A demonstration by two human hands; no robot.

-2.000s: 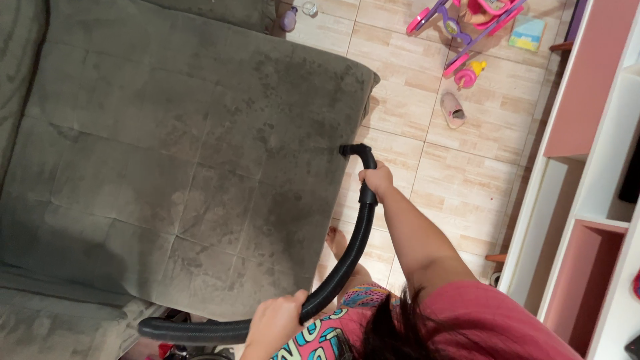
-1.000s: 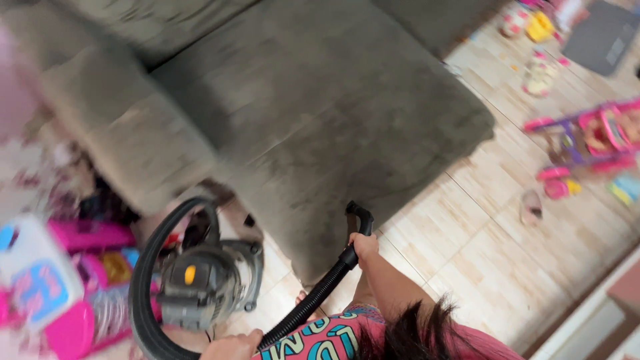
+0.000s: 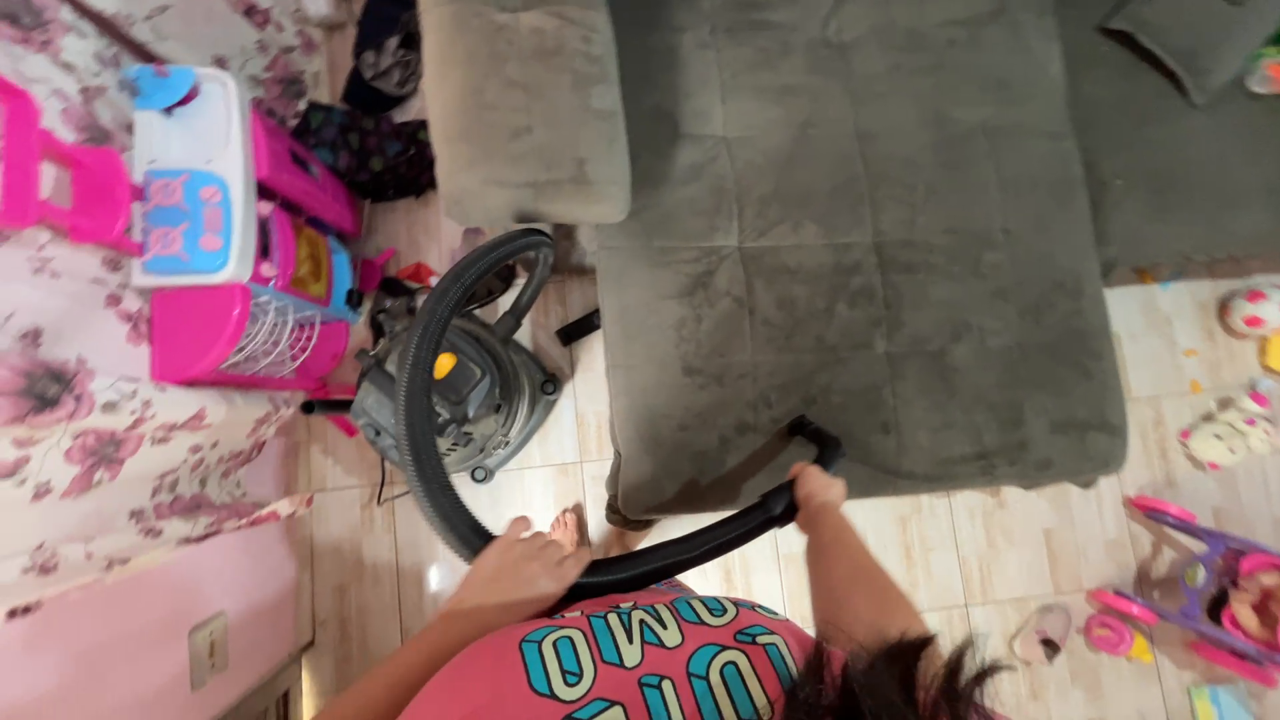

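My right hand (image 3: 820,495) grips the black handle end of a vacuum cleaner hose, just behind a small black nozzle (image 3: 818,438) at the near edge of the grey upholstered sofa seat (image 3: 980,340). My left hand (image 3: 525,570) is closed around the ribbed black hose (image 3: 425,420) lower down, close to my pink shirt. From there the hose loops up and over to the grey vacuum cleaner (image 3: 480,400), which stands on the tiled floor left of the sofa. Whether the nozzle touches the fabric is hard to tell.
A pink and white toy kitchen (image 3: 195,210) stands by the flowered curtain (image 3: 60,400) at left. The sofa's armrest (image 3: 530,110) is behind the vacuum. On the floor at right lie a toy stroller (image 3: 1215,580), a shoe (image 3: 1042,635) and a plush toy (image 3: 1230,435). My foot is near the sofa corner.
The view has swung far to the left, bringing the vacuum cleaner and toy kitchen fully into sight. Both hands still hold the hose, with the nozzle at the sofa seat.
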